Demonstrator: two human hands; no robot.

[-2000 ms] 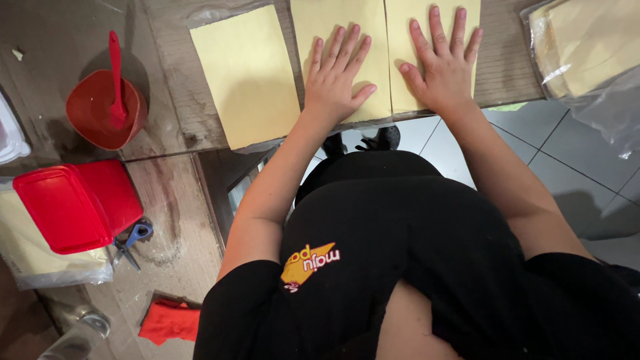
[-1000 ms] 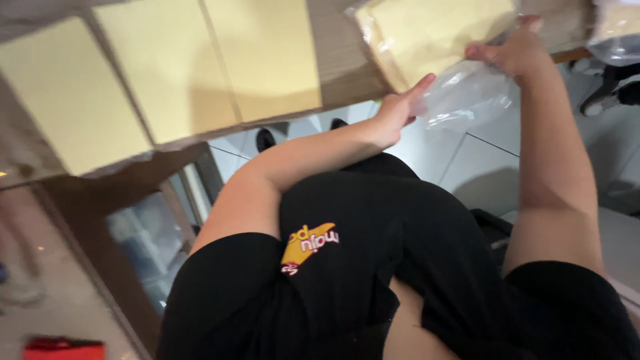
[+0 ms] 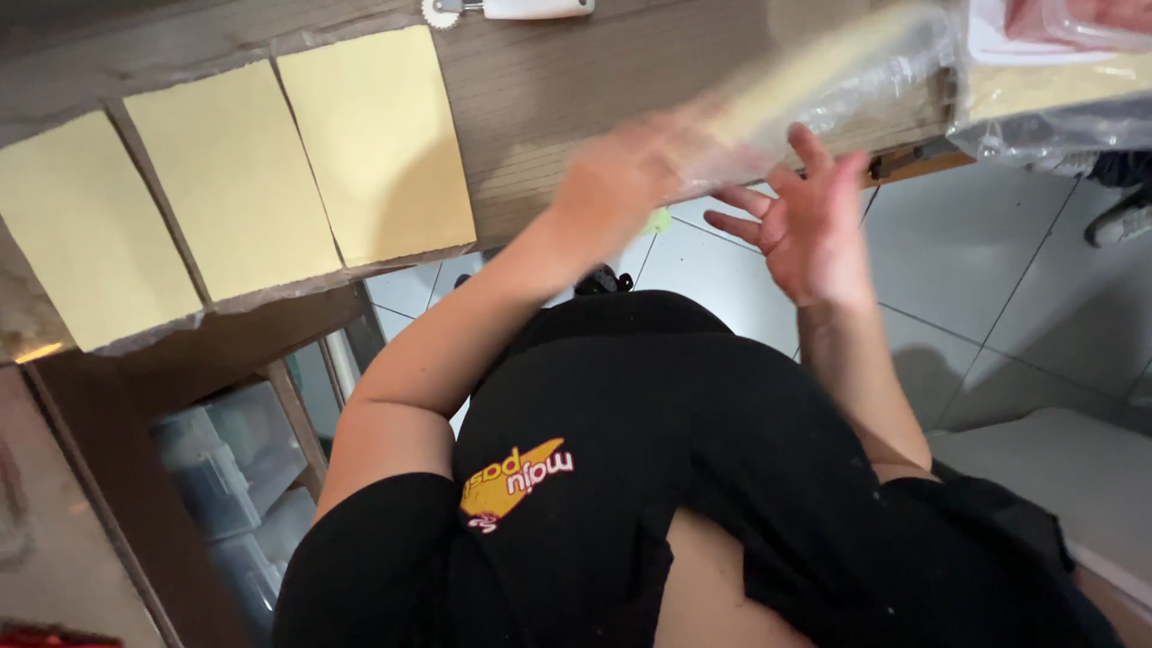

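Note:
Three pale yellow dough sheets (image 3: 373, 153) lie side by side on plastic film along the wooden table at the upper left. My left hand (image 3: 616, 184), blurred, grips the near end of a clear plastic bag (image 3: 810, 76) with pale yellow sheets in it. The bag is tilted and blurred, and stretches up and right over the table. My right hand (image 3: 814, 229) is just below the bag, palm up, fingers apart, holding nothing. How the left fingers close on the bag is not clear.
A pastry wheel with a white handle (image 3: 538, 8) lies at the table's far side. Another plastic bag of yellow sheets (image 3: 1035, 85), with a white tray (image 3: 994, 40) on it, is at the upper right. Clear plastic boxes (image 3: 238, 459) stand below the table, left. A person's shoe (image 3: 1120, 220) shows at right.
My hands have left the dough sheets, where they lay flat two seconds ago. One second ago both were at the bag; now my right hand is off it. The view has swung right.

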